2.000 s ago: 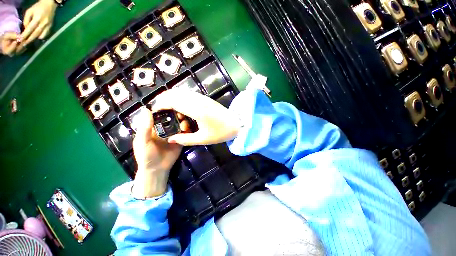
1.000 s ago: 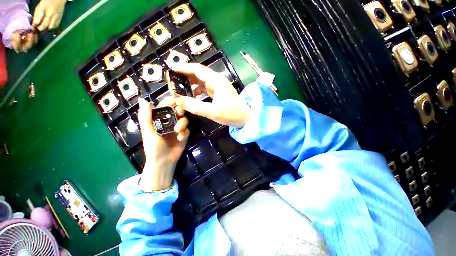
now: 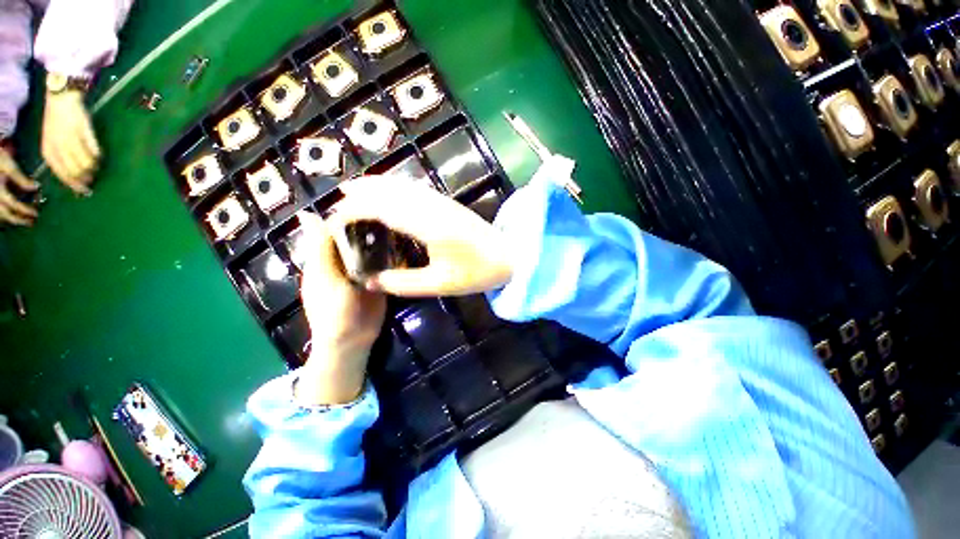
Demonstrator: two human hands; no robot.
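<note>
A dark square unit (image 3: 367,248) is between my two hands, above the black blister tray (image 3: 463,363). My left hand (image 3: 342,305) holds it from the left and below. My right hand (image 3: 426,234) covers its top and right side with curled fingers; a second dark part seems to show under these fingers, but I cannot tell it clearly. Two rows of cream square units with round black centres (image 3: 318,155) sit in the tray's far pockets. The nearer pockets show bare black plastic.
Tall black stacked trays (image 3: 674,137) stand at right, with gold-rimmed units (image 3: 845,122) on top. Thin tools (image 3: 532,142) with a white scrap (image 3: 560,168) lie right of the tray. A patterned phone (image 3: 158,438) and pink fan (image 3: 53,511) are lower left. Another person's hands (image 3: 70,142) are upper left.
My hands were apart with an open unit in the left and a part in the right; now they are together around the unit. The other person's hands have moved nearer and apart.
</note>
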